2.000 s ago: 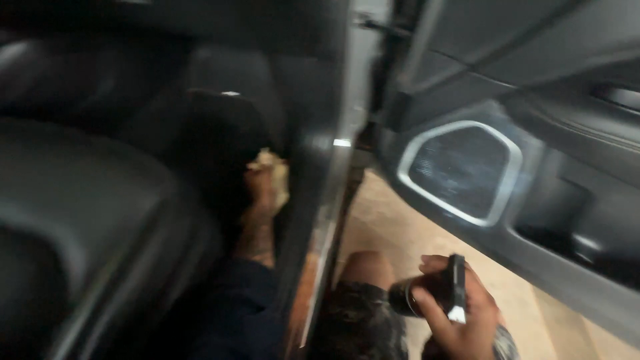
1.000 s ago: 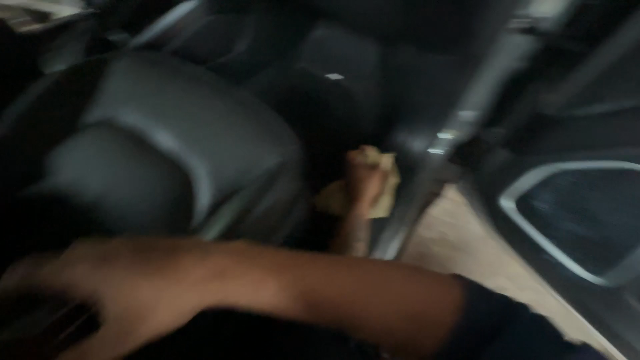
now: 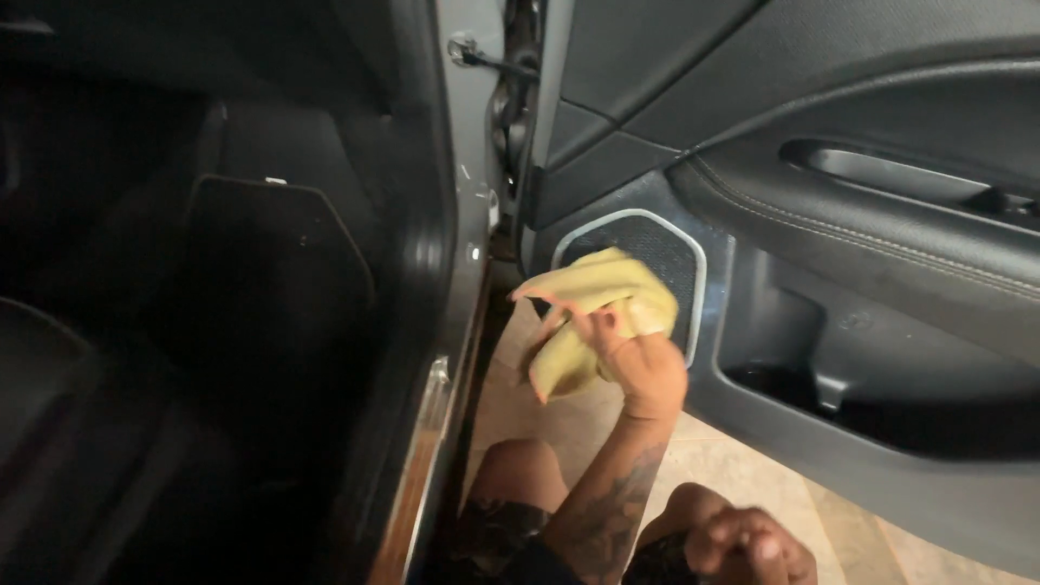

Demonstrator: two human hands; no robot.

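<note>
My left hand [image 3: 642, 361], at the end of a tattooed forearm, grips a yellow cloth [image 3: 642, 280] with a reddish edge. The cloth is bunched and partly hangs loose in front of the door speaker grille [image 3: 678, 252]; whether it touches the grille cannot be told. My right hand [image 3: 751, 544] is low at the right, above my knee, with its fingers curled. The bottom edge of the view cuts it off, and whether it holds anything is not visible.
The open car door's panel [image 3: 812, 439] fills the right, with a storage pocket [image 3: 861, 357] and an armrest [image 3: 853, 219]. At the left are the door sill [image 3: 439, 390], a dark floor mat [image 3: 268, 244] and a seat edge [image 3: 41, 349]. Tiled floor [image 3: 796, 487] shows below.
My left hand has moved with the cloth from the car's footwell out to the door. My right arm, stretched across to the left one second ago, is back at the lower right.
</note>
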